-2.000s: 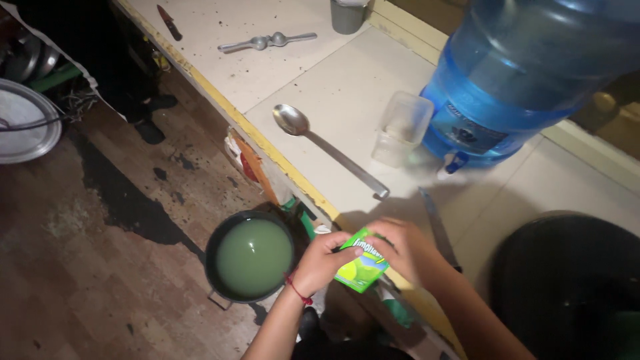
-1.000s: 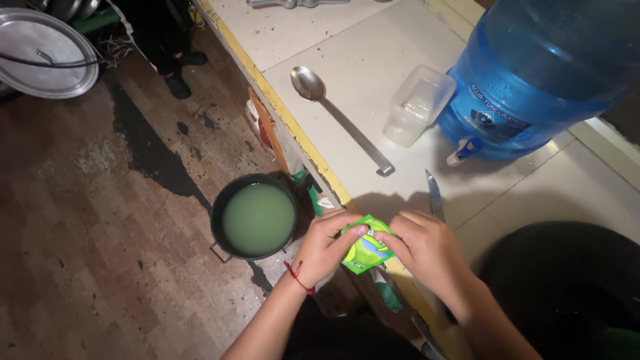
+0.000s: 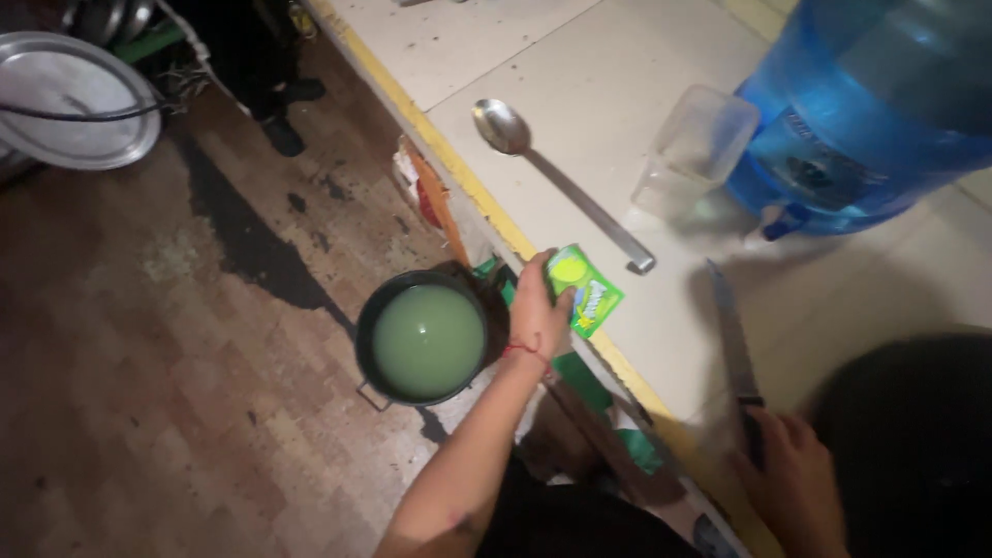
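My left hand, with a red string at the wrist, holds a green and yellow drink-mix packet over the yellow edge of the counter. My right hand is at the dark handle of a kitchen knife, whose blade lies on the counter pointing away from me; its fingers are around the handle. Left of my left hand, lower down, stands a dark pot of cloudy green liquid. A long-handled metal spoon lies on the tiles beyond the packet.
A clear plastic container stands beside a blue water jug with a tap. A large black round object is at the lower right. At the upper left are a metal lid and a person's dark shoes on the floor.
Both hands were at the packet; my right hand has let go of it and moved right to the knife handle. My left hand still holds the packet.
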